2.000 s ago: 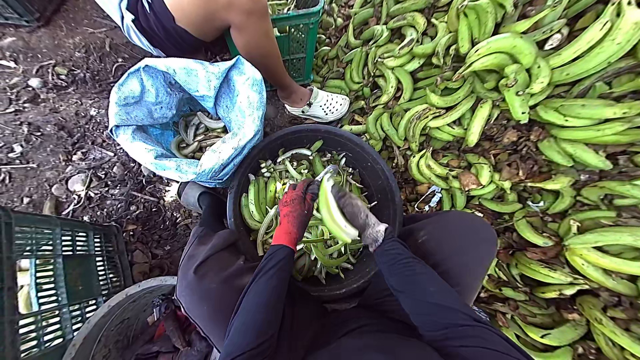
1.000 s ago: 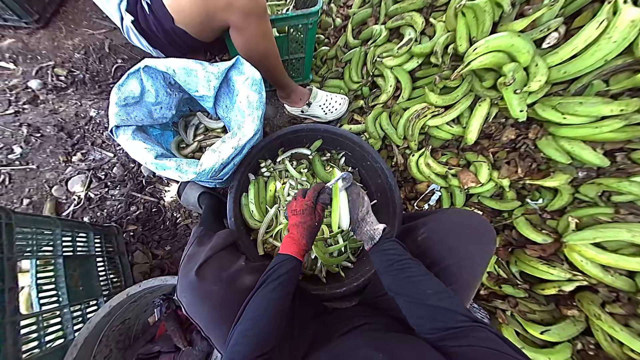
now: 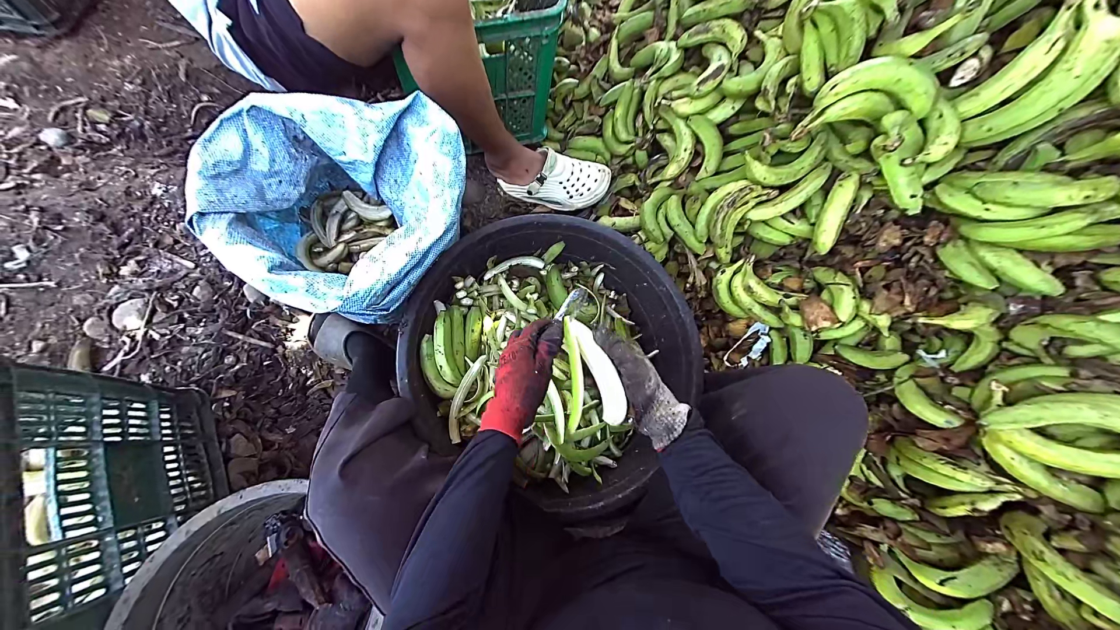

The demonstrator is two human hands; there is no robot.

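My left hand (image 3: 525, 372), in a red and black glove, is closed at the near side of a green plantain peel strip (image 3: 574, 376). Against it, my right hand (image 3: 637, 381), in a grey glove, grips a pale peeled plantain (image 3: 600, 372). A small metal blade (image 3: 573, 304) shows just above the fingertips; which hand holds it I cannot tell. Both hands are over a round black tub (image 3: 674, 324) full of peel strips. Unpeeled green plantains (image 3: 452, 341) lie at the tub's left side.
A blue woven sack (image 3: 411, 219) with peeled plantains stands beyond the tub, near another person's foot in a white clog (image 3: 560, 179). Green plantain bunches (image 3: 884, 96) cover the ground at right. Crates (image 3: 114, 472) (image 3: 534, 66) and a grey bucket (image 3: 166, 560) stand about.
The plantain has turned between my hands, and more of its pale flesh shows than one second ago. Its green peel strip now hangs beside it. The sack and the other person's foot have stayed put.
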